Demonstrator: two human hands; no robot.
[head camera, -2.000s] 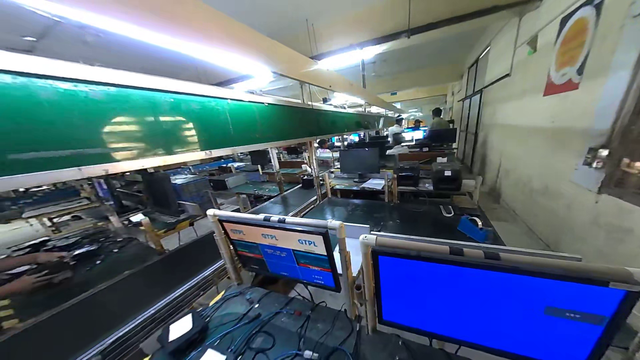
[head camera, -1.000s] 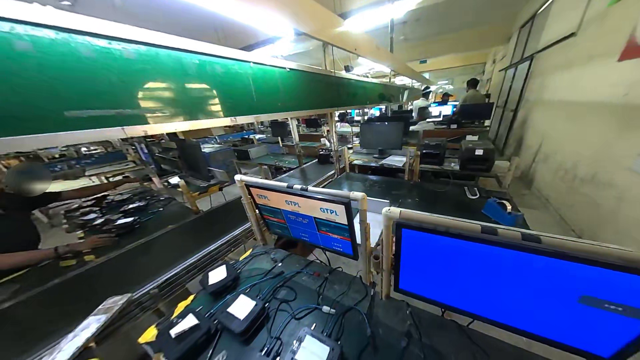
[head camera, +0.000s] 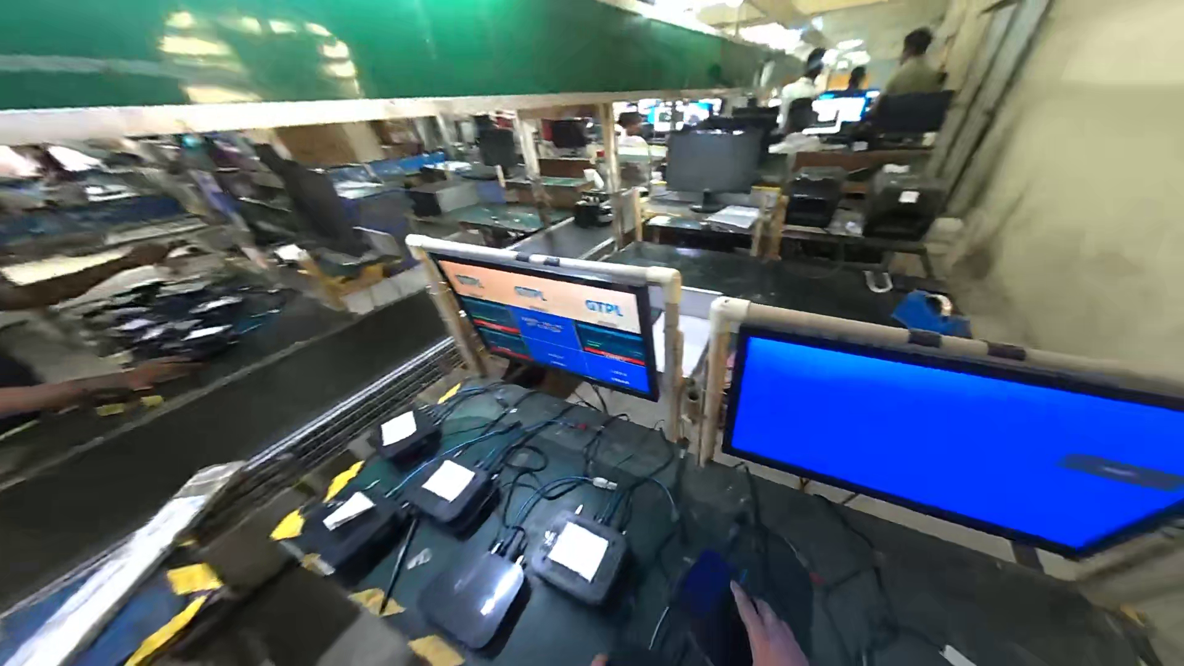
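Note:
At the bottom edge, right of centre, my right hand (head camera: 766, 631) lies with its fingers against the side of a dark box (head camera: 708, 592); its grip is not clear. Only a fingertip of my left hand (head camera: 600, 659) shows, left of that box at the frame's lower edge. Black set-top boxes with white paper labels (head camera: 580, 552) (head camera: 449, 481) (head camera: 399, 428) (head camera: 350, 511) and a glossy black one (head camera: 474, 597) without a label lie on the dark bench, joined to thin cables (head camera: 527, 458).
Behind the bench stand a monitor with a tiled picture (head camera: 555, 328) and a larger blue-screened monitor (head camera: 953, 435), both in pale pipe frames. A conveyor belt (head camera: 240, 407) runs at left, a co-worker's arm (head camera: 92, 387) beyond it. A blue tape dispenser (head camera: 930, 314) sits behind.
The view has tipped down, bringing more of the bench into sight. My right hand and a left fingertip now show at the bottom edge; neither was in the earlier frames.

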